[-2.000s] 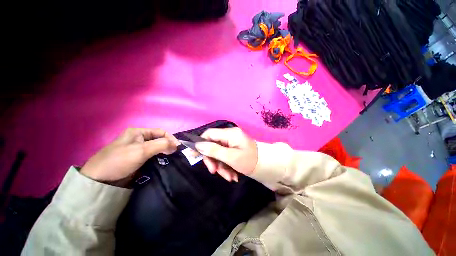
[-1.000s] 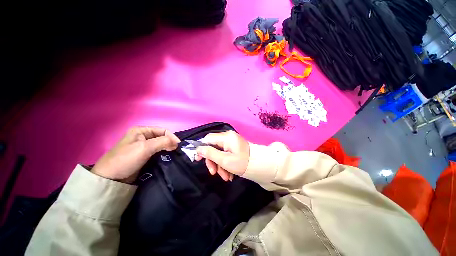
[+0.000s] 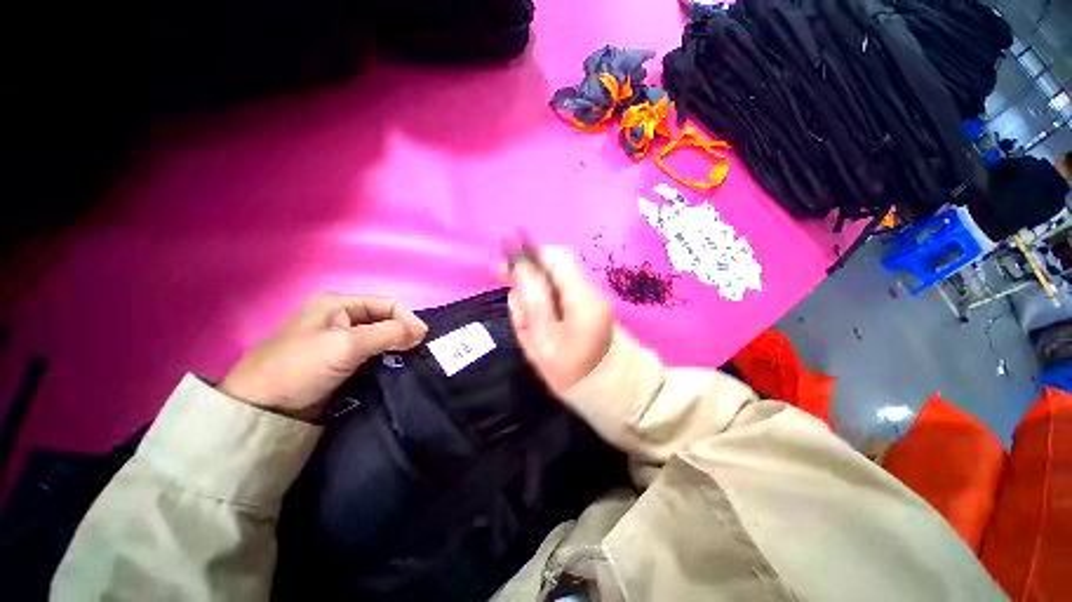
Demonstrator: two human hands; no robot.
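The black backpack [image 3: 400, 470] lies in front of me, its top edge against the pink table. My left hand [image 3: 323, 350] pinches the backpack's seam edge between thumb and fingers. A white label [image 3: 462, 348] with dark print lies flat on the black fabric, just right of my left fingertips. My right hand [image 3: 557, 308] is raised above and right of the label, off the fabric, and blurred. It holds small dark thread snips [image 3: 526, 254], also blurred. A small pale outline mark [image 3: 344, 407] shows on the fabric below my left hand.
On the pink table [image 3: 459, 194] lie a white label pile [image 3: 705, 243], dark thread trimmings [image 3: 640, 283] and grey and orange strips [image 3: 643, 124]. Black bags are stacked at upper right [image 3: 823, 106] and upper left [image 3: 453, 29]. A blue stool [image 3: 932, 249] and orange sacks [image 3: 955, 459] stand at right.
My right hand has moved up and right, away from the label, with the snips. The label, earlier partly covered and tilted between my hands, now lies uncovered on the fabric. My left hand keeps its pinch.
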